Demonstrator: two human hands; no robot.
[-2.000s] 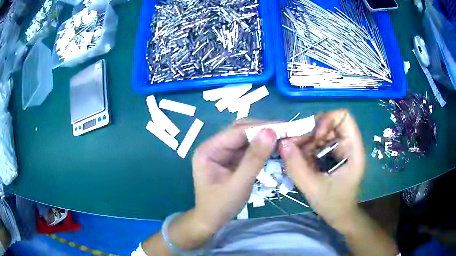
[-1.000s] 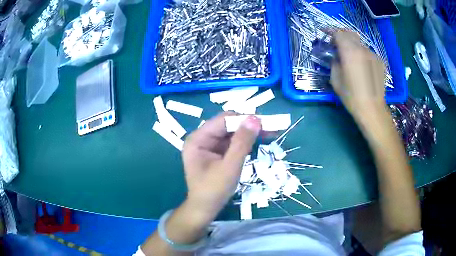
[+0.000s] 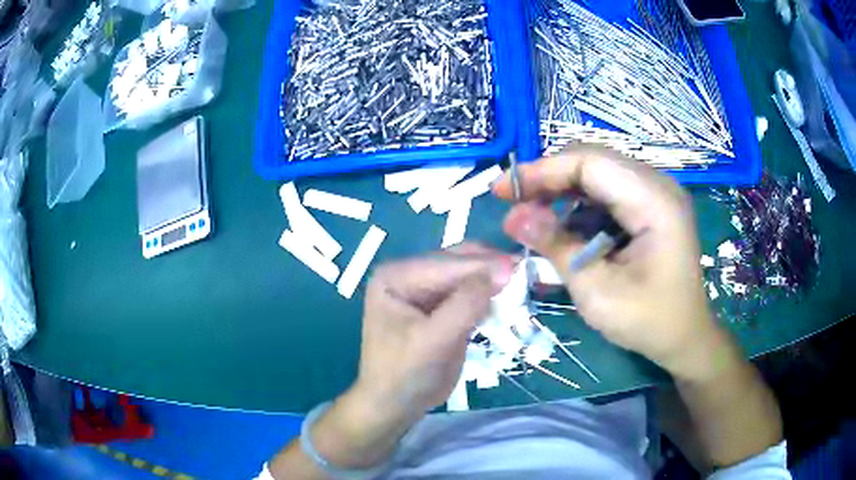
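Note:
My left hand (image 3: 418,323) is closed at the fingertips on a blurred white strip (image 3: 542,272), mostly hidden by the fingers. My right hand (image 3: 652,258) is just right of and above it, with a short metal pin (image 3: 514,176) between thumb and forefinger. A dark and metallic tool (image 3: 593,251) sits in the right palm, partly hidden. Below the hands lies a tangled pile of white tabs with thin rods (image 3: 507,352). Loose white strips (image 3: 359,262) lie left of the hands and below the trays.
The left blue tray (image 3: 394,166) holds short pins; the right blue tray (image 3: 648,172) holds long rods. A scale (image 3: 172,183) and clear tubs (image 3: 77,150) are at left. A phone (image 3: 713,7) is at top right, above a dark red-purple pile (image 3: 774,234).
My right hand has come back from the right tray to beside my left hand. My left hand has turned, and the strip that showed flat is now mostly hidden.

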